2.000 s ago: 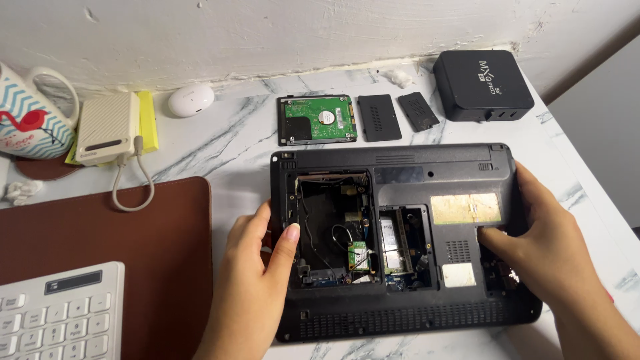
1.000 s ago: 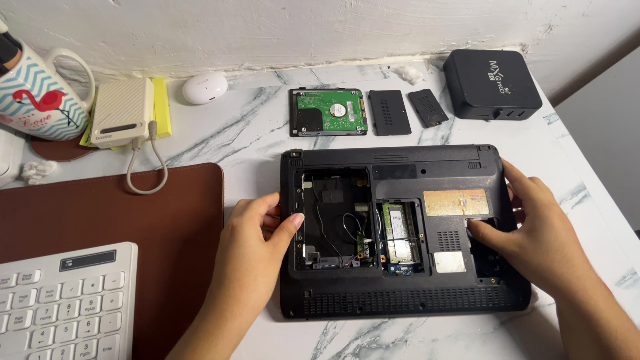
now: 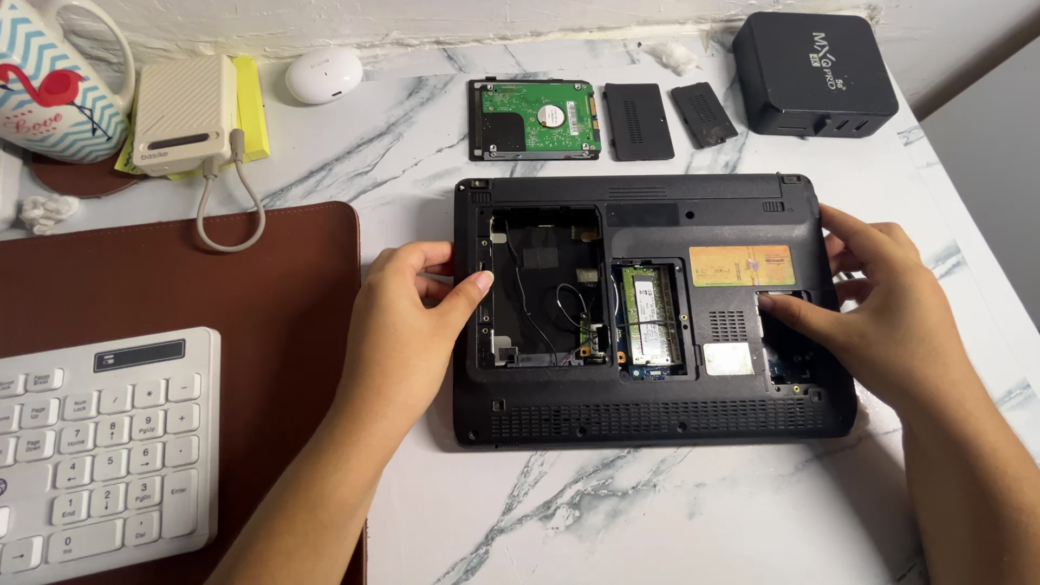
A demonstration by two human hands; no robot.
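A black laptop (image 3: 650, 406) lies bottom side up, with its drive bay, memory bay and a right-hand bay uncovered. My left hand (image 3: 414, 317) grips its left edge, thumb on the rim and fingers partly hidden behind. On the opposite edge is my right hand (image 3: 877, 309), its thumb in the right-hand bay and its fingers around the side. A green memory module (image 3: 647, 317) sits in the middle bay; thin wires cross the large left bay. Behind the laptop are a hard drive (image 3: 536, 118) with a green circuit board and two black plastic covers (image 3: 639, 122), (image 3: 704, 114).
At the back right stands a black TV box (image 3: 816, 73). To the left are a brown desk mat (image 3: 284, 284), a white keyboard (image 3: 114, 439), a power bank (image 3: 183, 114) with a looped cable, a white earbud case (image 3: 323, 75) and a patterned mug (image 3: 61, 89).
Both hands keep hold of the laptop's sides. The laptop, tilted differently two seconds ago, now appears flatter. The view has shifted somewhat.
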